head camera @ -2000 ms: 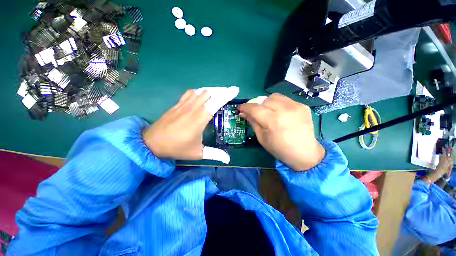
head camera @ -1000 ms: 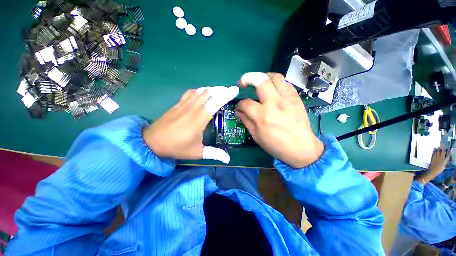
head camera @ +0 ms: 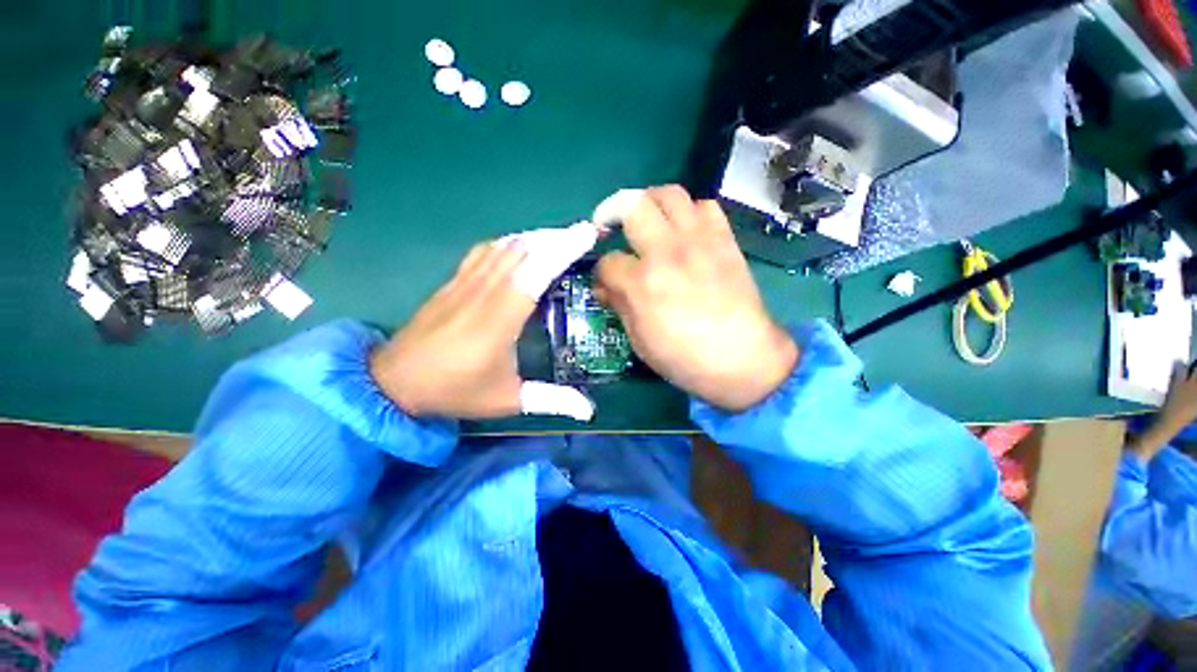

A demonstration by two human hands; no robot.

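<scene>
The black housing [head camera: 562, 352] lies on the green mat in front of me, with the green circuit board [head camera: 601, 344] inside it. My left hand [head camera: 470, 328], with white finger cots, holds the housing from its left side, index finger at the top and thumb at the bottom corner. My right hand [head camera: 685, 292] is over the housing's upper right part. Its white-capped index finger meets my left fingertips at the top edge, and its other fingers are curled over the board. Whether my right fingers pinch a small part is hidden.
A loose pile of ribbed metal pieces [head camera: 210, 184] lies at the left. White discs [head camera: 515, 93] lie beyond my hands. The screw feeder [head camera: 840, 164], black cable [head camera: 971, 278], yellow-handled scissors [head camera: 982, 302] and bubble-wrap bag [head camera: 1017, 131] are at the right. Another person's sleeve [head camera: 1155, 525] shows far right.
My right hand has moved from over the board up and left to the housing's top edge, beside my left fingertips. My left hand keeps its hold. The view has shifted slightly.
</scene>
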